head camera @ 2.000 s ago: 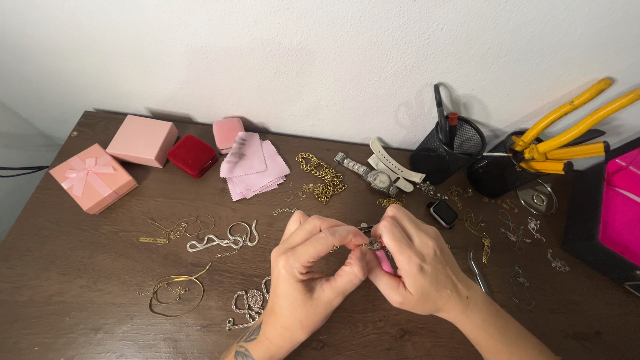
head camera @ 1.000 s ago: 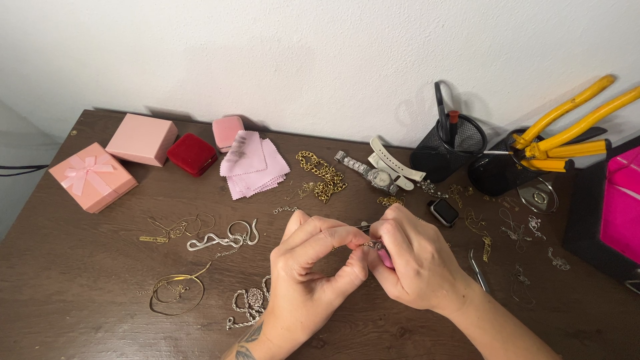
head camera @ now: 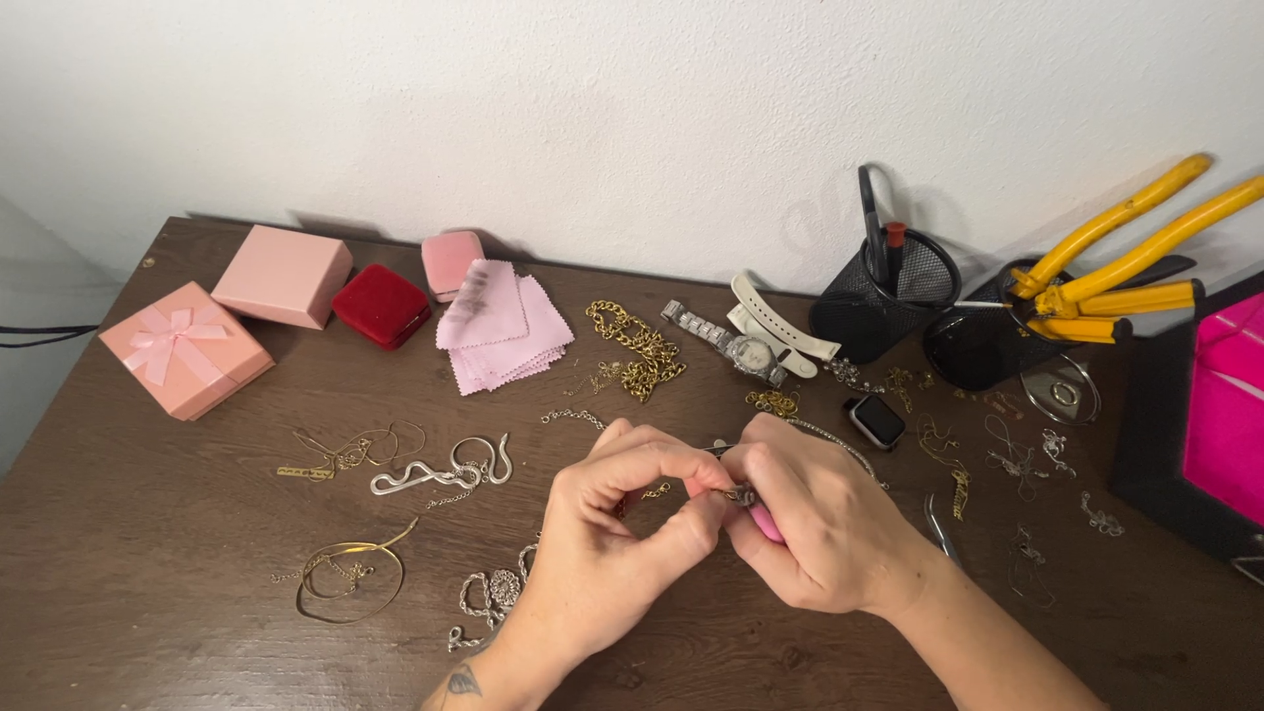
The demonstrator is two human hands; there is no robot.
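My left hand [head camera: 632, 533] pinches one end of a small piece of metal jewelry [head camera: 736, 496] between thumb and forefinger. Against it, my right hand [head camera: 825, 518] is closed on a tool with a pink handle [head camera: 765, 523]; its kind is mostly hidden by the fingers. A few gold-coloured links [head camera: 656, 491] show just behind my left fingers. Silver-coloured rope chain [head camera: 474, 592] lies by my left wrist, and metal tweezers [head camera: 940, 528] lie beside my right forearm.
Pink gift box [head camera: 188, 351], red ring box [head camera: 381, 306] and pink cloths [head camera: 509, 336] stand or lie at the back left. Behind my hands are a thick gold-coloured chain [head camera: 647, 360], a metal wristwatch [head camera: 752, 357] and a smartwatch [head camera: 875, 422]. Yellow-handled pliers [head camera: 1116, 217] stand in a mesh cup [head camera: 973, 346].
Both hands stay at nearly the same place, with only small shifts of the fingers around the jewelry and the pink handle.
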